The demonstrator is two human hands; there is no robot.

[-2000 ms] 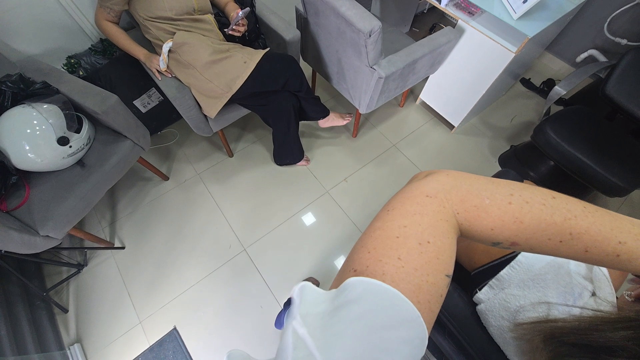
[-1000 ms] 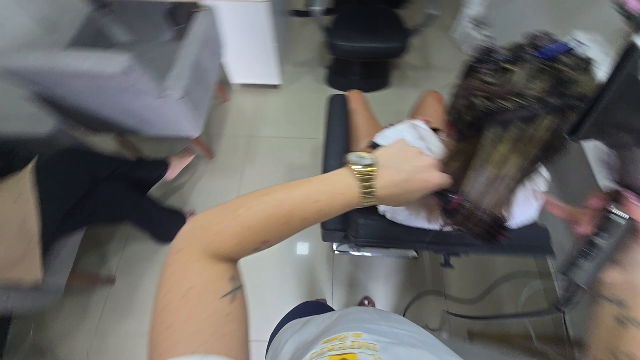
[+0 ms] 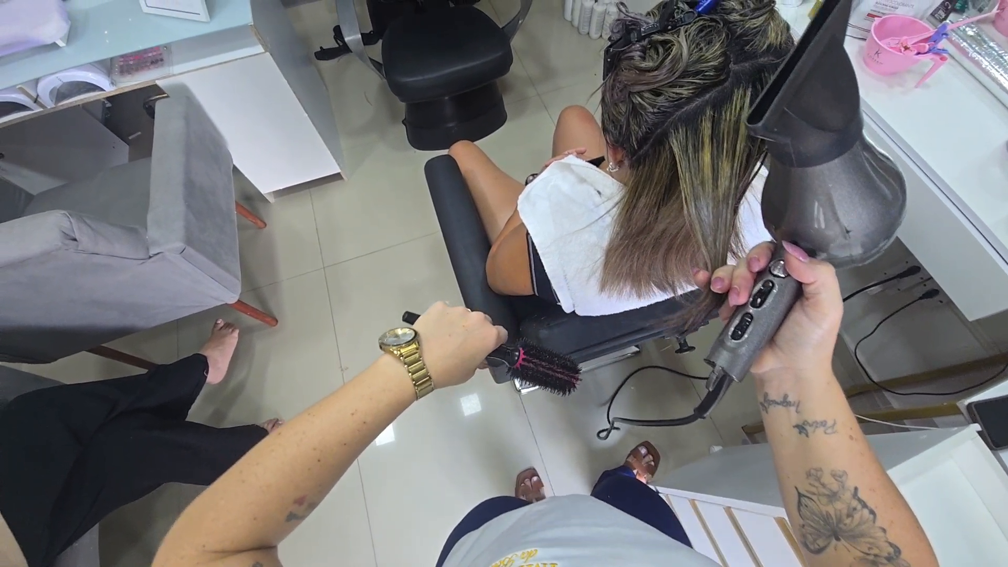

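Observation:
My left hand (image 3: pixel 457 344), with a gold watch (image 3: pixel 409 358) at its wrist, grips the black handle of a round hairbrush (image 3: pixel 546 367) whose bristles point right. In my right hand (image 3: pixel 795 315) is a grey hair dryer (image 3: pixel 835 181), held by its handle with its black nozzle up, beside a seated person's hair. That hair (image 3: pixel 693 189) hangs straight below a parting, while the upper part is pinned up with a blue clip (image 3: pixel 706 7). A white towel (image 3: pixel 579 236) lies over the person's shoulders. Neither brush nor nozzle plainly touches the hair.
The person sits in a black salon chair (image 3: pixel 465 228). A white counter (image 3: pixel 929 150) at right bears a pink bowl (image 3: pixel 898 43). The dryer's cord (image 3: pixel 654 421) loops near the floor. At left are a grey armchair (image 3: pixel 118 228) and another person's legs (image 3: pixel 118 433); a black chair (image 3: pixel 445 55) stands beyond.
The view has swung right to the seated person. My left hand, near the hair a second ago, is now lower and away from it with the brush. The dryer now shows fully in my right hand.

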